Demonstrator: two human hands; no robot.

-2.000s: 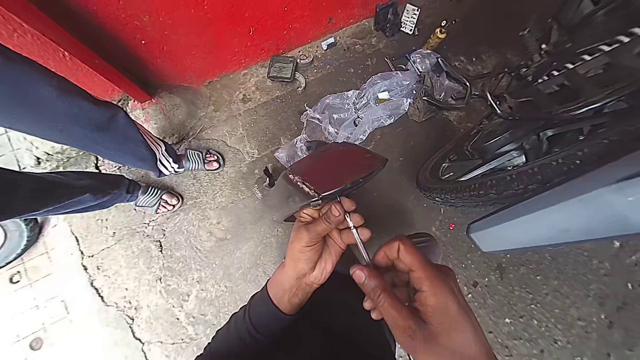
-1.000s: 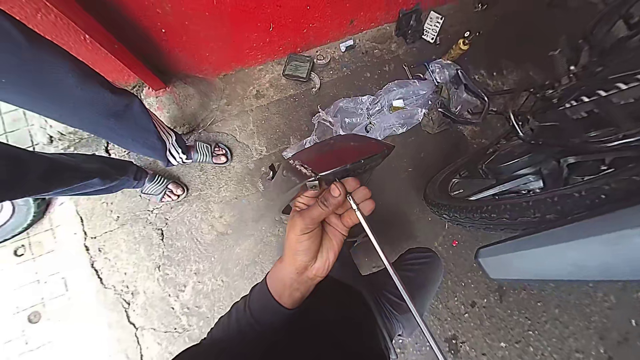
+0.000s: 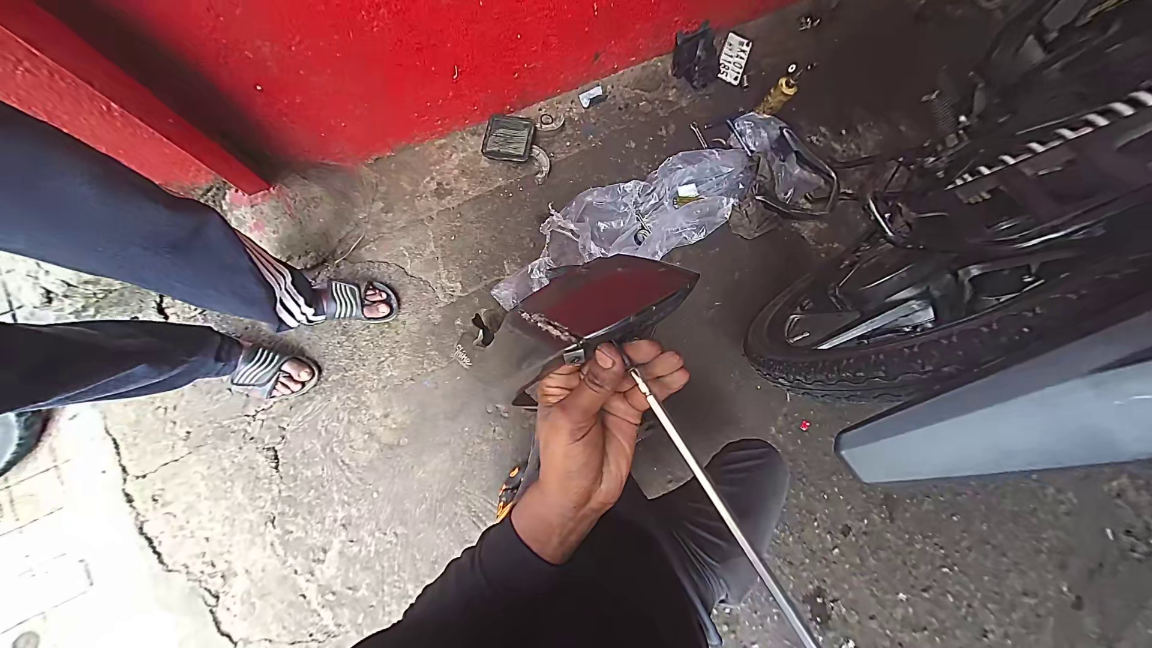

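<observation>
My left hand [image 3: 594,423] grips a dark panel with a glossy red-black face [image 3: 612,301], thumb on its lower edge near a small metal clip [image 3: 574,357]. A long thin metal shaft, seemingly a screwdriver's [image 3: 711,490], meets the panel's underside at my fingertips and runs down to the bottom edge of the view. Its handle is out of view, and so is my right hand.
At the right a motorcycle wheel's tire [image 3: 837,382] and a grey body panel [image 3: 999,423] stand close. Clear plastic wrapping [image 3: 639,211] and a square dark part [image 3: 508,139] lie by the red wall [image 3: 360,72]. A person in sandals [image 3: 346,300] stands at the left.
Two seconds ago my right hand was in view on the tool near the panel; now only the long shaft shows there. My left hand still holds the panel.
</observation>
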